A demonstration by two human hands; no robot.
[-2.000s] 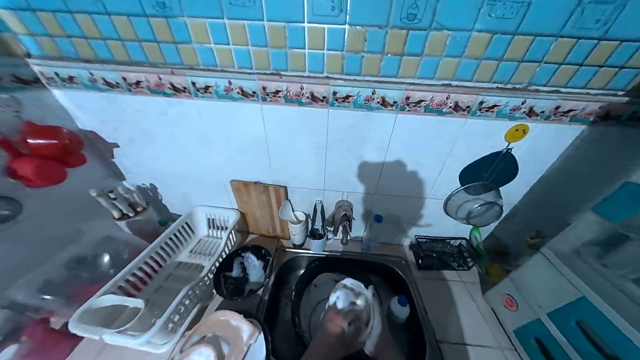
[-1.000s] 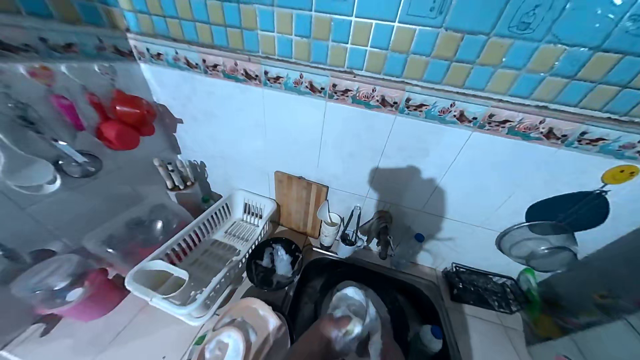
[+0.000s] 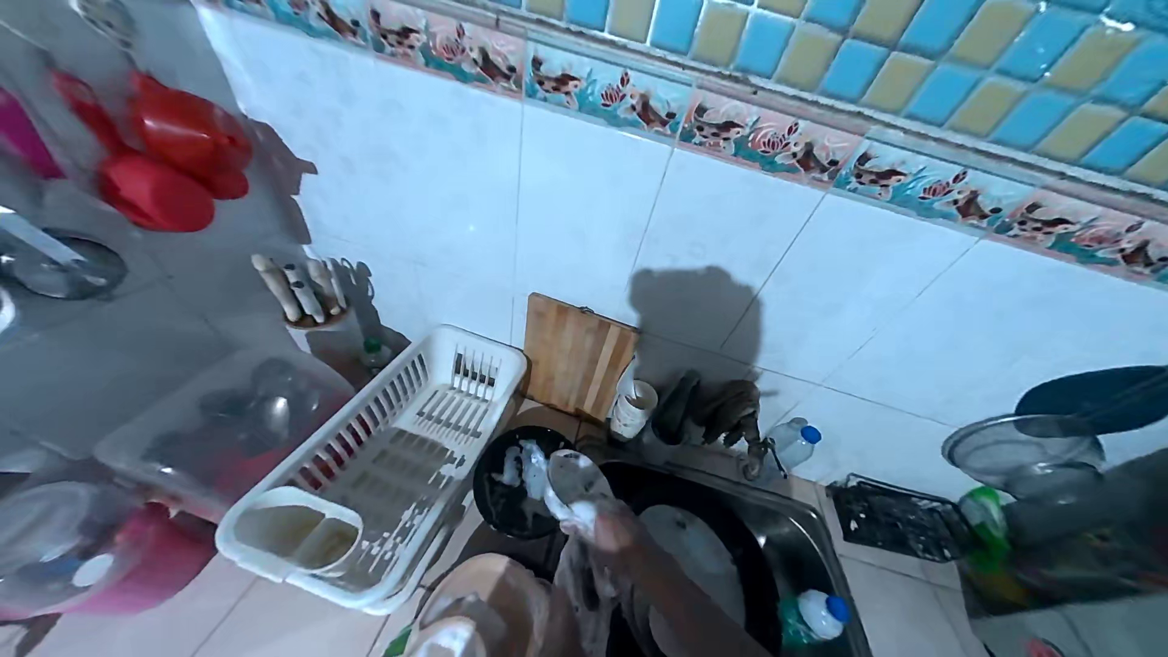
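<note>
My right hand (image 3: 620, 538) holds a soapy cup or small bowl (image 3: 577, 476) at the sink's left edge, beside a round black bowl (image 3: 520, 511) with suds and sudsy items in it. My left hand (image 3: 568, 598) is low in the view, mostly hidden, near a wet translucent item that I cannot name. Below the black bowl stand soapy beige dishes (image 3: 488, 589). A large dark basin (image 3: 698, 547) fills much of the metal sink (image 3: 812, 520).
A white plastic dish rack (image 3: 365, 584) stands at the left. Behind are a wooden cutting board (image 3: 577, 356), a white cup (image 3: 633, 408) and a faucet (image 3: 756, 456). A blue-capped bottle (image 3: 821, 613) is in the sink. A black wire basket (image 3: 899, 517) lies to its right.
My right hand has moved left from over the basin to beside the black bowl, with a soapy dish in it. The view has swung left.
</note>
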